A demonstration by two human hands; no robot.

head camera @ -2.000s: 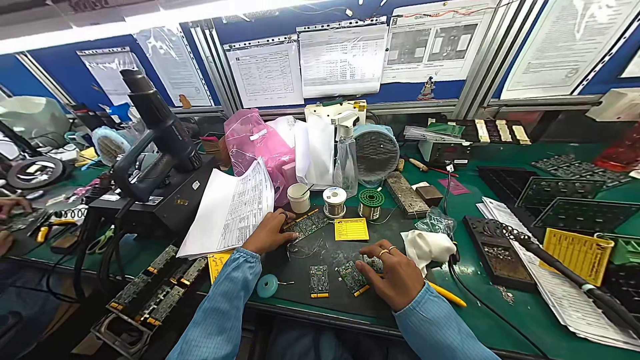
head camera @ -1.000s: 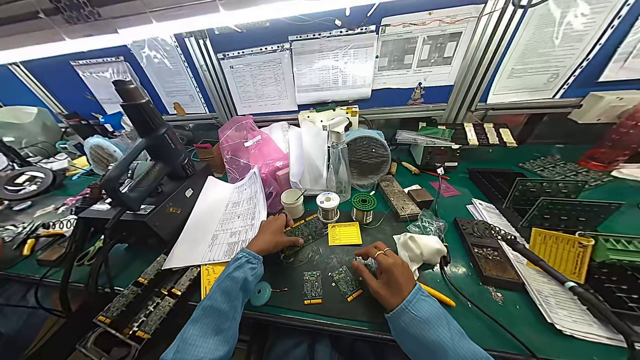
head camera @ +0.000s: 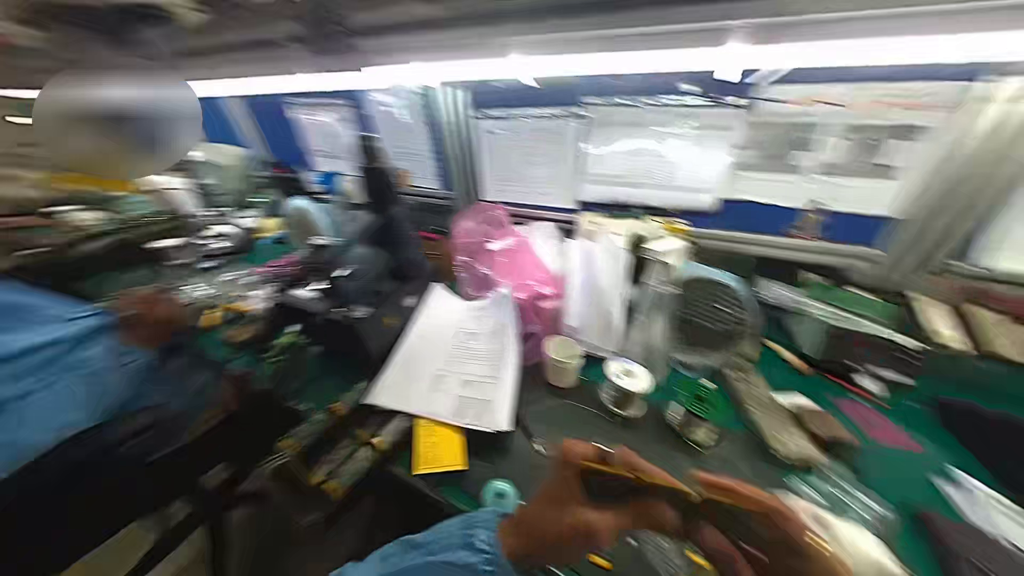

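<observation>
The view is blurred. Near the bottom, my left hand [head camera: 564, 504] holds a dark circuit board [head camera: 628, 486] with a yellow edge, raised above the dark mat [head camera: 568, 420]. My right hand [head camera: 760, 520] meets it from the right, its fingers closed around a dark, orange-edged part; whether this is the same board cannot be told. Under the hands, yellow-ended pieces [head camera: 600, 562] show partly. A solder wire spool [head camera: 626, 388], a green-topped spool [head camera: 696, 412] and a white cup [head camera: 562, 360] stand behind. Left of my left hand lies a teal ring-shaped roll [head camera: 500, 496].
Printed sheets [head camera: 456, 360] and a yellow card [head camera: 438, 448] lie left of the mat. Several circuit boards [head camera: 344, 456] sit in a holder nearby. At far left are another person's blue sleeve [head camera: 72, 360] and hand [head camera: 148, 316]. A pink plastic bag [head camera: 508, 272] stands behind.
My hands have come together and lifted off the mat with a board between them; before, they were apart, each at a board. The view has swung left, showing more of the other person.
</observation>
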